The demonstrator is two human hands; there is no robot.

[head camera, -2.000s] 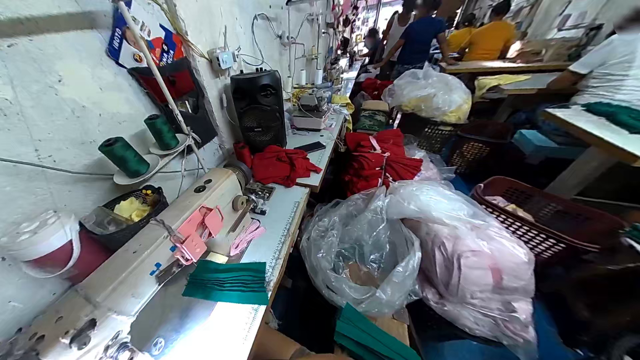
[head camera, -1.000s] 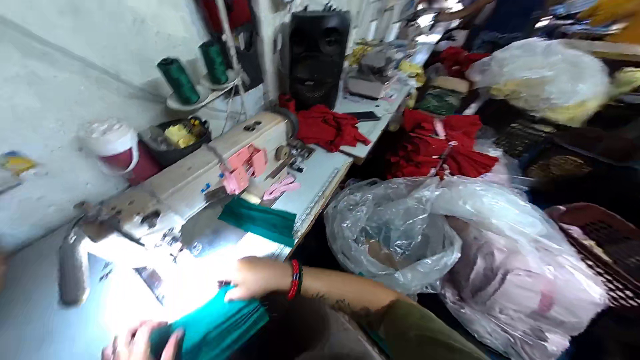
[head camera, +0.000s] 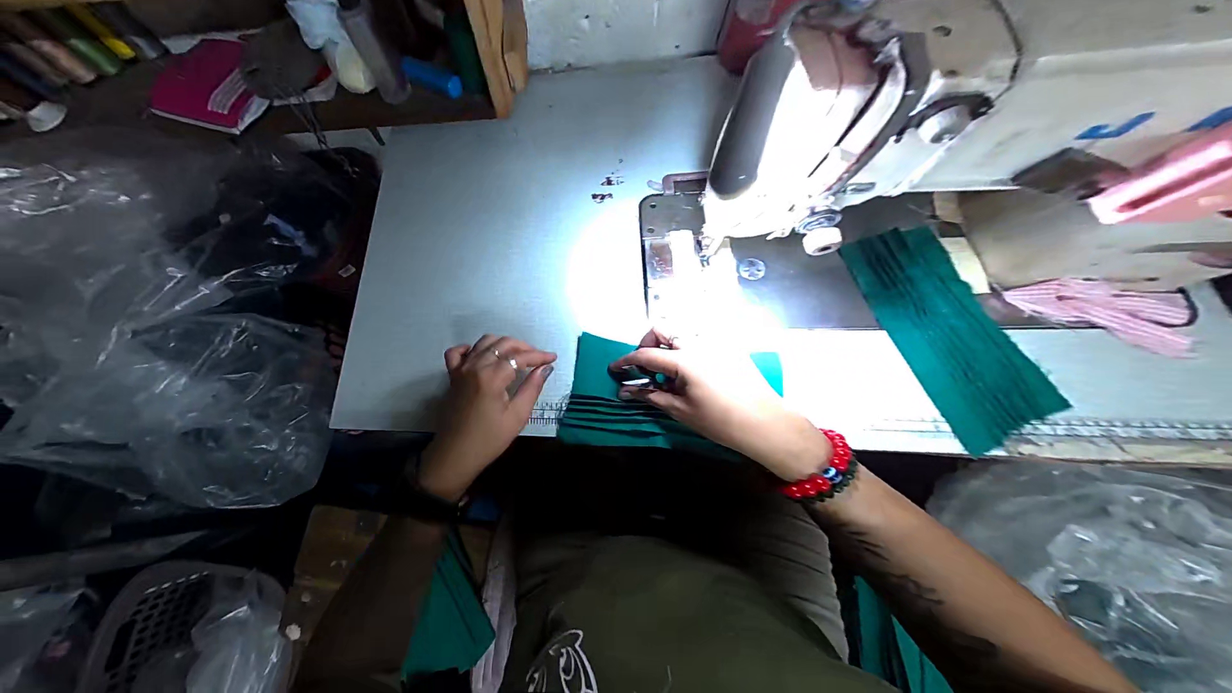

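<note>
A stack of green fabric pieces (head camera: 616,419) lies at the front edge of the sewing table. My right hand (head camera: 707,390) is over the stack, its fingers closed around a small dark tool with a bright metal tip (head camera: 640,382), perhaps thread snips. Just left of the stack is my left hand (head camera: 496,385), thumb and forefinger close together; whether something thin is between them cannot be told. Behind the hands stands an industrial sewing machine (head camera: 866,115), its lamp glaring over the needle area. To the right, a second bundle of green fabric strips (head camera: 953,337) lies across the machine bed.
Pink striped fabric (head camera: 1107,310) lies at the right by the machine. A wooden shelf (head camera: 496,58) with assorted items stands at the back left. Clear plastic bags (head camera: 231,414) fill the left side, above a plastic basket (head camera: 144,626). Another plastic bag (head camera: 1116,558) is at the lower right.
The view has swung far to the left and down onto the table. A second ago both hands were on green fabric near the machine; now my left hand is off it, and a small tool shows in my right.
</note>
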